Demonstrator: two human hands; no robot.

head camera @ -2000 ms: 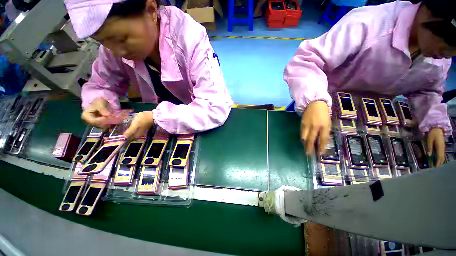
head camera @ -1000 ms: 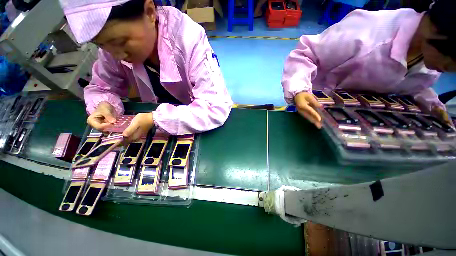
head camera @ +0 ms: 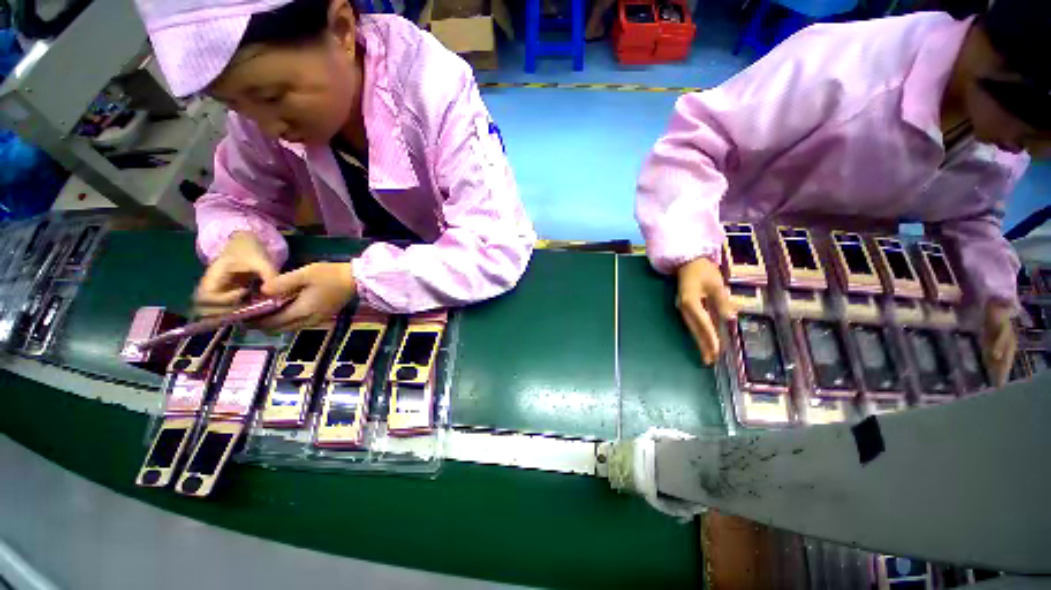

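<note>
Neither of my hands is in view. Nearest in front of me, a clear blister tray (head camera: pixel 445 392) holds several pink-edged phones, such as one with a dark screen (head camera: pixel 415 354). Two opened phones (head camera: pixel 208 455) stick out over the tray's near left edge. Across the bench, a person in a pink smock and cap holds a thin pink phone piece (head camera: pixel 219 324) in both hands over the tray's left end. At right, another person's hands are at the two ends of a tray of phones (head camera: pixel 824 352), partly hidden by the grey bar.
The green bench (head camera: pixel 524 346) has a pale metal strip (head camera: pixel 524 451). A small pink block (head camera: pixel 148 328) stands at left, near another tray (head camera: pixel 46 288). A grey bar (head camera: pixel 853 473) crosses the lower right. A grey machine (head camera: pixel 115 127) stands behind left.
The person at left has tilted the held phone piece, so its left end reaches the pink block. The right tray was lifted and tilted, then came down flatter, near its first place.
</note>
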